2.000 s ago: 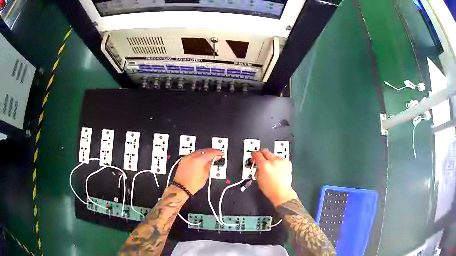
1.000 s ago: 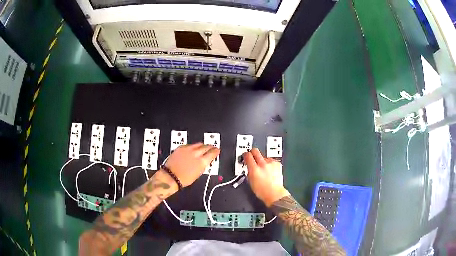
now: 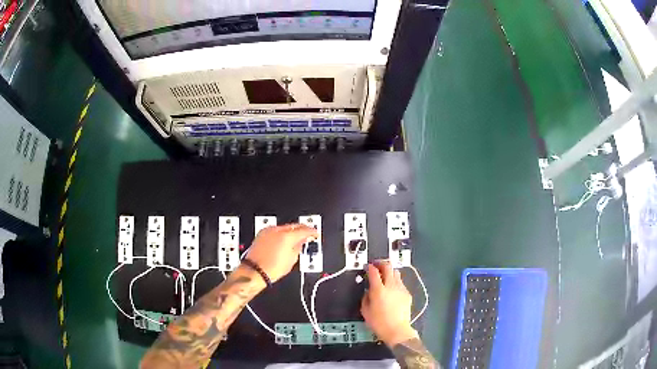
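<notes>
Eight white sockets stand in a row on the black fixture board (image 3: 252,180). Black adapters sit in the three rightmost: one in the sixth socket (image 3: 310,223), one (image 3: 356,246) in the seventh, one (image 3: 401,245) in the eighth. My left hand (image 3: 270,252) reaches over the fifth socket, fingertips at the sixth socket's adapter; its grip is unclear. My right hand (image 3: 387,299) is below the seventh and eighth sockets, fingers bent, contents hidden. White leads (image 3: 313,292) run from the sockets to the green connector board (image 3: 306,334), partly behind my right hand.
A blue tray (image 3: 520,317) with rows of small black items lies at the lower right. The instrument rack (image 3: 266,94) with its screen (image 3: 245,21) rises behind the board. White leads (image 3: 596,184) lie at the far right. Yellow-black floor tape (image 3: 72,180) runs along the left.
My right hand has left the seventh socket and moved down towards the connector board, uncovering the adapters in the seventh and eighth sockets. My left hand stays by the sixth. The view has shifted.
</notes>
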